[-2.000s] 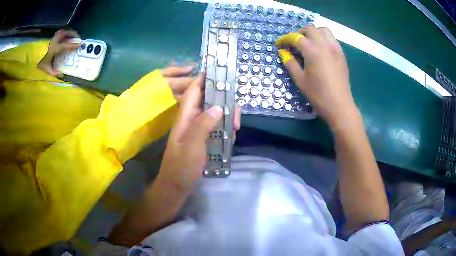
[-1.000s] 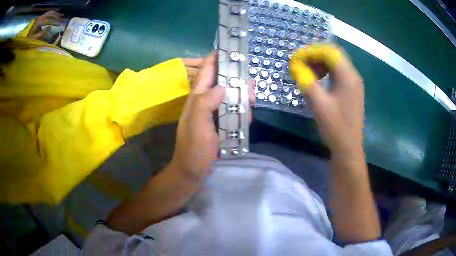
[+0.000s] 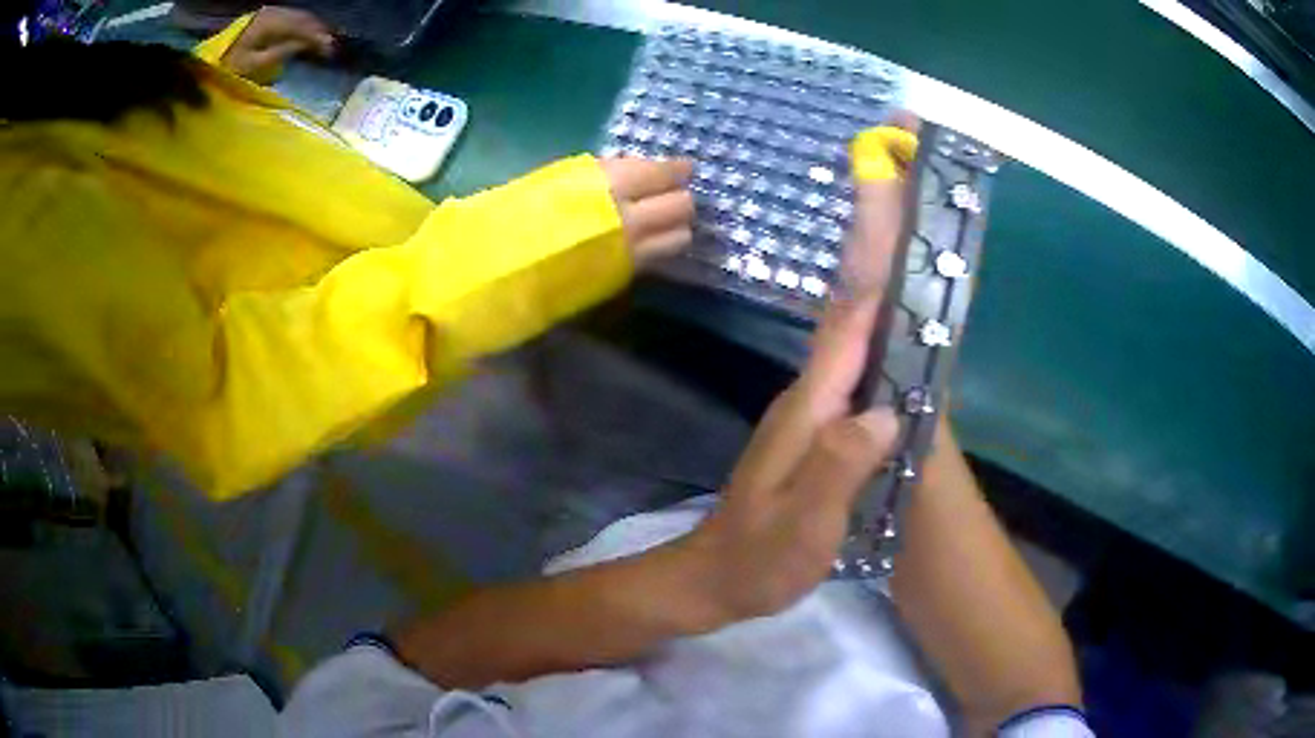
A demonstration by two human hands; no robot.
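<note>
My left hand (image 3: pixel 800 476) is shut on the narrow grey bar fixture (image 3: pixel 923 368), thumb on its face. The bar is raised and slanted, its upper end over the tray's right side. Several small round silvery components (image 3: pixel 950 264) sit in a row along it. My right hand is mostly hidden behind the bar; a yellow finger cot (image 3: pixel 883 153) shows at the bar's upper left edge, and its forearm shows below. Whether it grips the bar cannot be told. The clear tray (image 3: pixel 721 137) of round components lies on the green bench behind.
A person in a yellow jacket (image 3: pixel 519 245) sits at left, one hand (image 3: pixel 656 209) at the tray's left edge. A white smartphone (image 3: pixel 404 127) lies left of the tray. A pale metal strip (image 3: pixel 1096 170) curves across the green bench.
The bar has moved right with my left hand and now slants. My right hand has gone from beside the bar to behind it. The view has shifted, showing more of the yellow-jacketed person.
</note>
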